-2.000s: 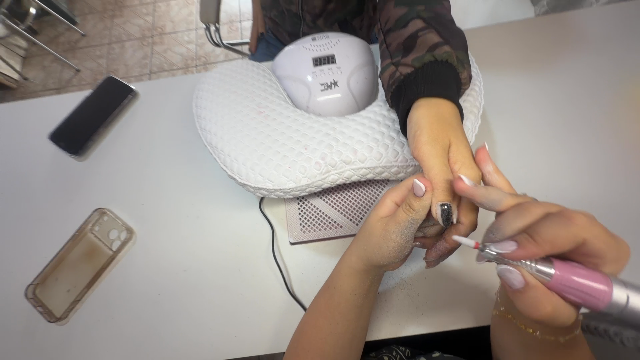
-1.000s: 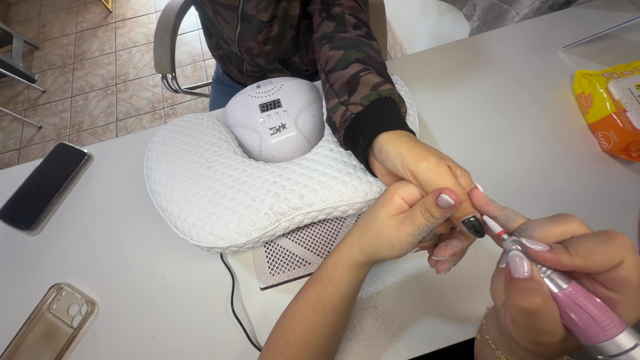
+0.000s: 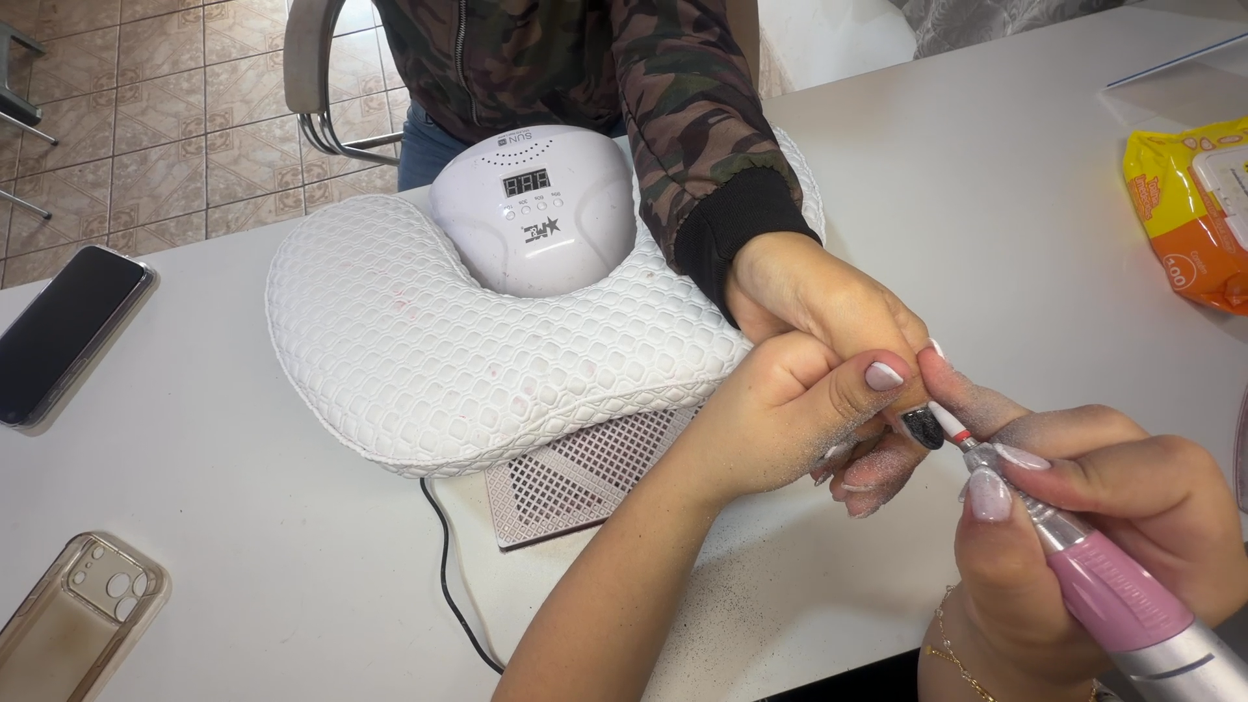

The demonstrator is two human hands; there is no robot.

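Observation:
My left hand (image 3: 780,419) is closed around the thumb or a finger of another person's hand (image 3: 838,302), whose dark glittery nail (image 3: 922,427) faces up. In my right hand (image 3: 1092,487) is a pink and silver electric nail drill (image 3: 1116,590), held like a pen. Its pale, red-banded bit (image 3: 948,420) is at the edge of the dark nail; whether they touch I cannot tell. One finger of my right hand rests against the other person's hand. Pale dust coats my fingers. The other person's forearm, in a camouflage sleeve (image 3: 682,117), lies across a white quilted cushion (image 3: 507,361).
A white nail lamp (image 3: 536,214) sits in the cushion's curve. Partly under the cushion is a perforated dust collector (image 3: 575,478), with a black cable (image 3: 446,556) nearby. A phone (image 3: 68,331) and clear case (image 3: 83,614) lie left; a wipes pack (image 3: 1194,214) lies right.
The drill bit, apart from the dark nail two seconds ago, is now at its edge. The view has shifted and the wipes pack has come into it.

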